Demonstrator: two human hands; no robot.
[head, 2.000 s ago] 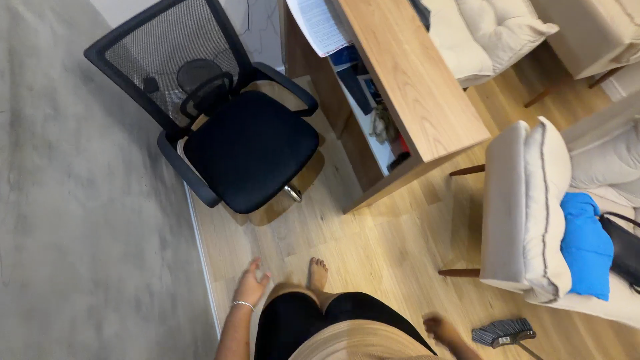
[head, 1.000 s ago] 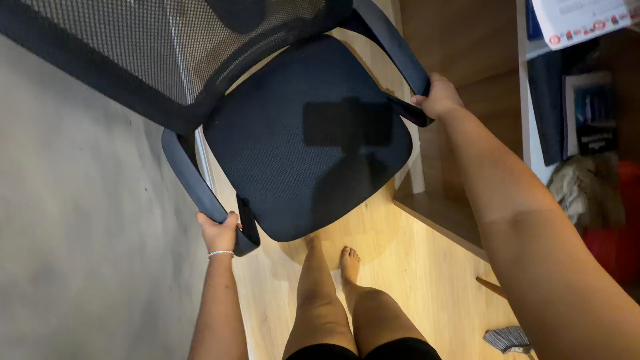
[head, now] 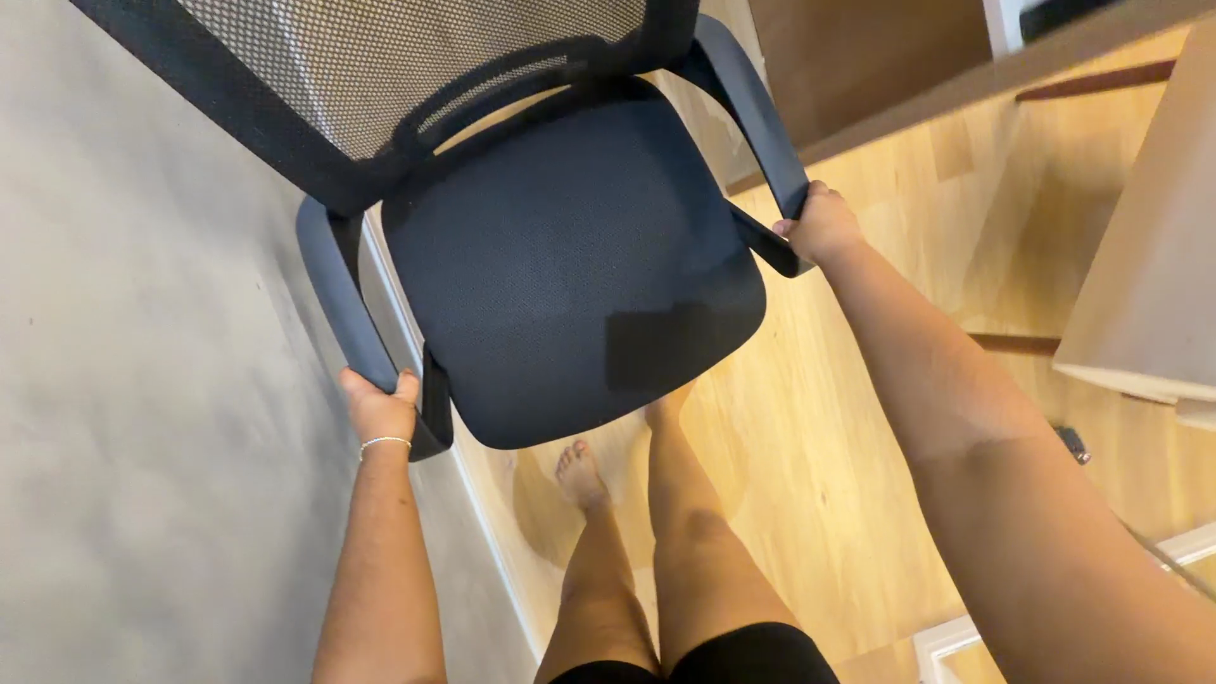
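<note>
A black office chair (head: 570,256) with a mesh back (head: 380,66) fills the upper middle of the head view, its seat tilted in the picture. My left hand (head: 380,404), with a thin bracelet at the wrist, grips the front end of the chair's left-side armrest (head: 347,294). Around the front end of the other armrest (head: 755,114) my right hand (head: 822,226) is closed. The undersides of both hands and the chair's base are hidden.
A grey wall (head: 142,380) runs close along the left side. Wooden desk panels (head: 874,76) stand at the upper right. A beige upholstered seat (head: 1159,247) with dark wooden legs is at the right edge. My bare feet (head: 579,475) are on the wood floor (head: 807,475) below the chair.
Two seconds ago my hands were off the chair; one second ago both held its armrests, as now. The view has shifted, and the desk's open shelf with its contents has mostly left the picture.
</note>
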